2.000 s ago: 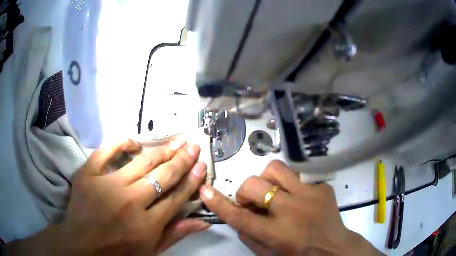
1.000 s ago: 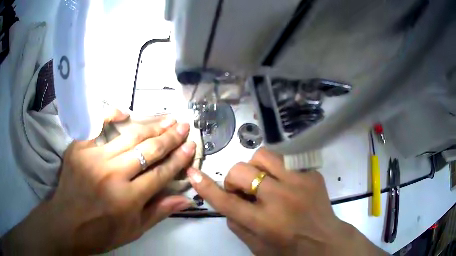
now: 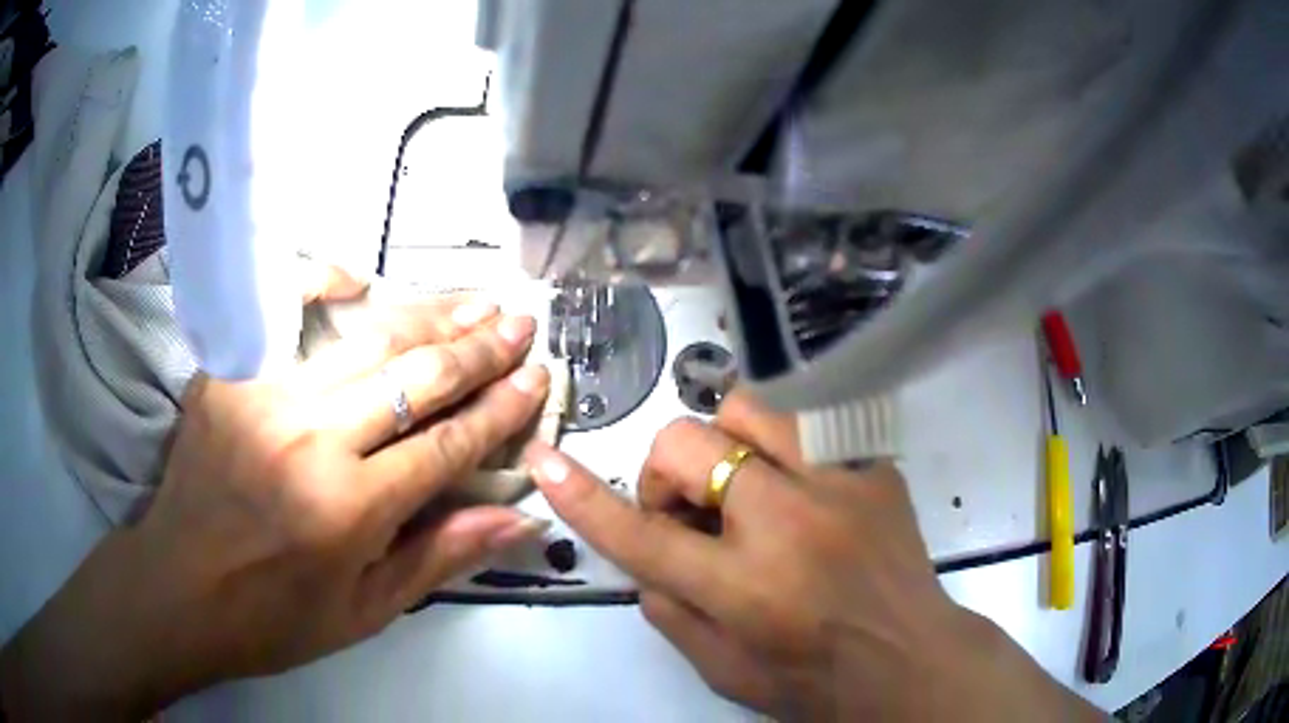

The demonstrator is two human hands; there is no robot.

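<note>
Beige cloth point(image 3: 498, 480) lies mostly under my left hand, its folded edge just left of the needle plate point(image 3: 622, 353). My left hand point(image 3: 382, 438) lies flat on it, fingers close together, fingertips beside the presser foot point(image 3: 573, 332). The hand hides most of the piece. My right hand point(image 3: 763, 523) has its index fingertip at the cloth's near right edge and its other fingers curled; whether it grips cloth is hidden. More pale cloth point(image 3: 120, 381) with a dark brown patch point(image 3: 139, 212) gathers in folds at left.
The white sewing machine head point(image 3: 905, 156) overhangs centre and right. The lit lamp point(image 3: 219, 269) stands at left. A ribbed cream knob point(image 3: 848, 431) is above my right hand. At right lie a yellow-handled tool point(image 3: 1059, 523), a red-handled tool point(image 3: 1060, 343) and dark thread snips point(image 3: 1107, 579).
Both hands and the cloth under them have moved forward, away from me, alongside the needle plate. The camera view has shifted slightly, and the red-handled tool shows more fully.
</note>
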